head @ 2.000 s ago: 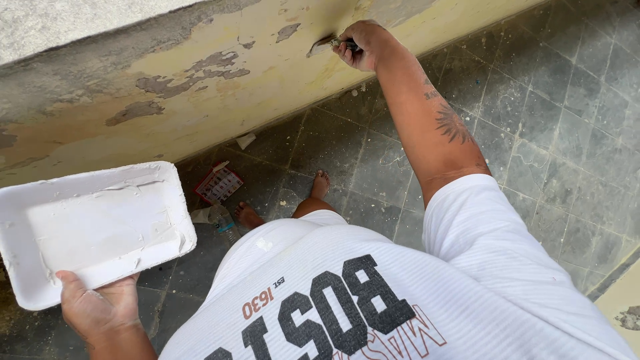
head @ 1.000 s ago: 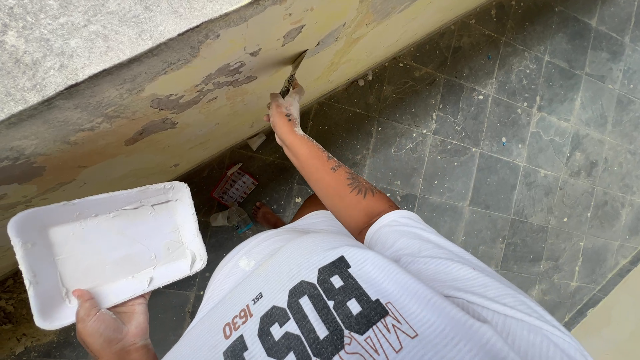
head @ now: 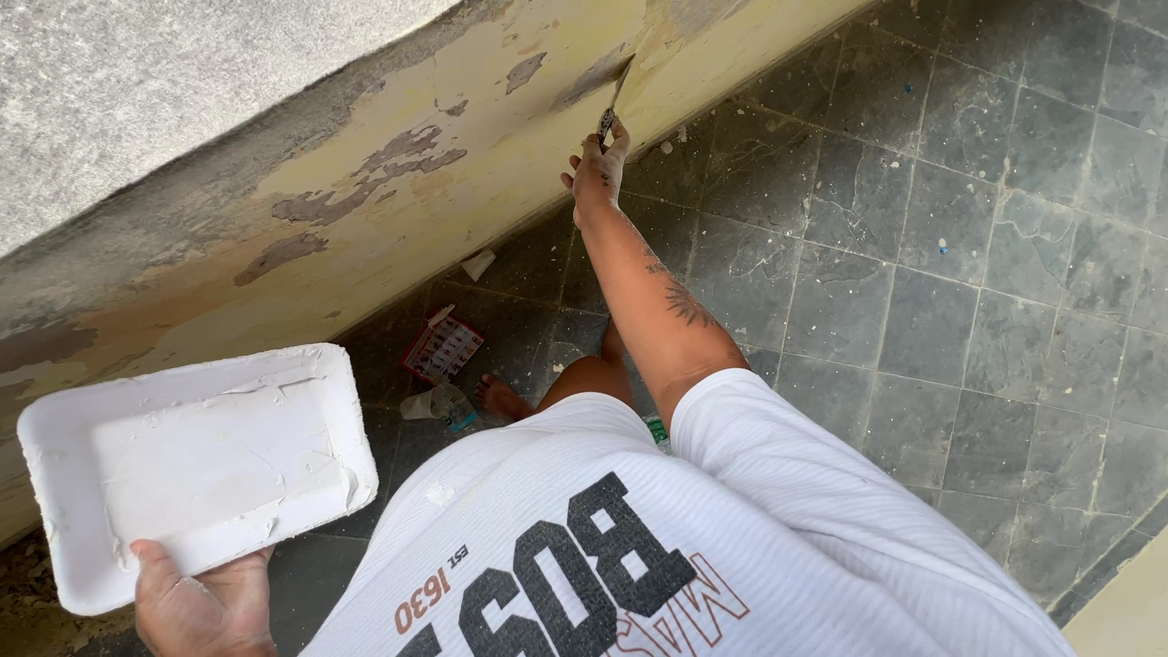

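Note:
My left hand (head: 203, 598) holds a white foam tray (head: 210, 456) by its near edge, thumb over the rim. White paste is smeared across the tray's inside. My right hand (head: 600, 169) is stretched forward, shut on the handle of a putty knife (head: 613, 108). The thin blade is seen nearly edge-on against the low yellow wall (head: 493, 196), and whether it presses on the surface is hard to tell. Grey patches of bared plaster (head: 319, 203) mark the wall left of the knife.
The wall has a rough grey top ledge (head: 182, 82). Dark slate floor tiles (head: 931, 315) with white specks lie to the right. A red-edged printed box (head: 443, 347), a clear plastic item (head: 447, 403) and a white scrap (head: 478, 265) lie near my bare foot.
My right hand has moved left from its place two seconds ago, and the knife has turned so its blade points up and away. My left hand still holds the tray.

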